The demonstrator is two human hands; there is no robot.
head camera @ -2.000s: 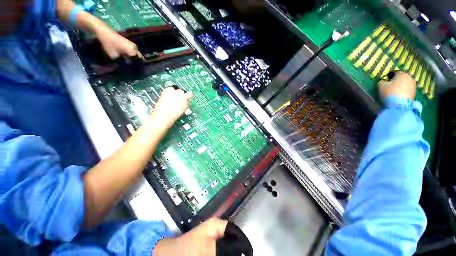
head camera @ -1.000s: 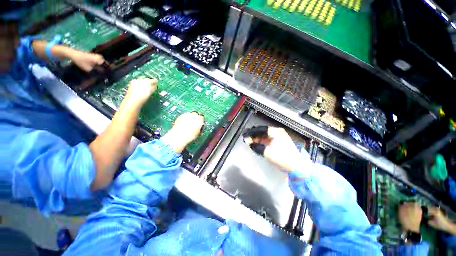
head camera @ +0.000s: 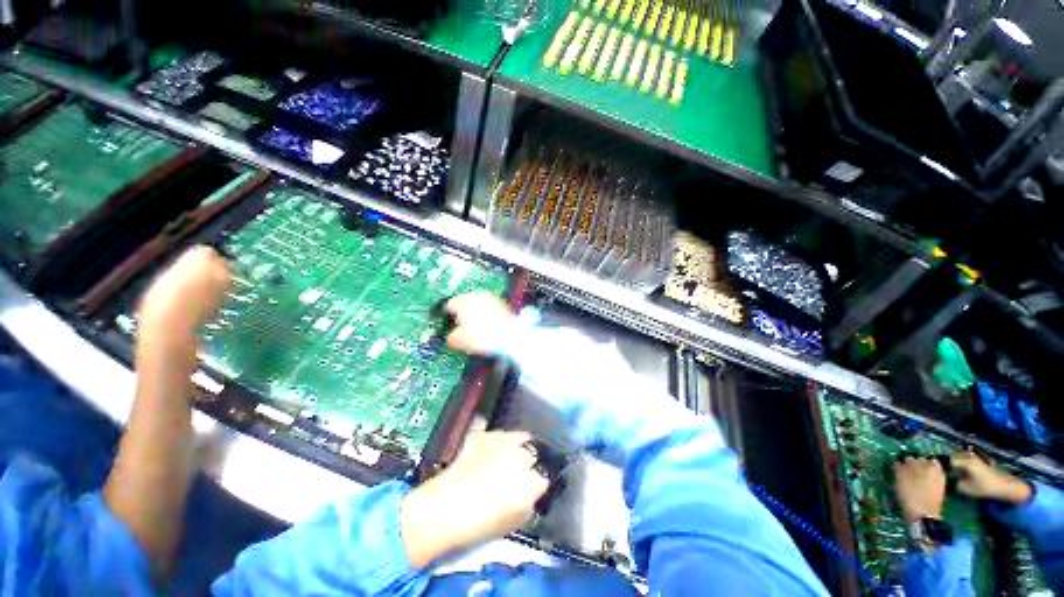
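The green circuit board (head camera: 338, 315) lies in its black carrier in front of me, with white markings and several small parts along its near edge. My right hand (head camera: 476, 323) is over the board's right part, fingers pointing left and down; its fingertips are dark. Whether it holds a part cannot be told. My left hand (head camera: 481, 487) is curled beyond the carrier's near right corner, beside the metal plate (head camera: 597, 496). Dark coverings or a dark bunch show at its fingertips, and I cannot tell which.
Another person's hand (head camera: 181, 292) is over the board's left edge. Two more hands (head camera: 922, 484) work at a board on the right. Behind the rail stand clear trays of orange-brown parts (head camera: 572, 210), a cream parts bin (head camera: 698, 278) and a black-and-white heap (head camera: 403, 166). Yellow rows (head camera: 618, 58) lie above.
My right hand has moved left from above the metal plate onto the board's right part. My left hand has left the board and come down to the right. The view has shifted.
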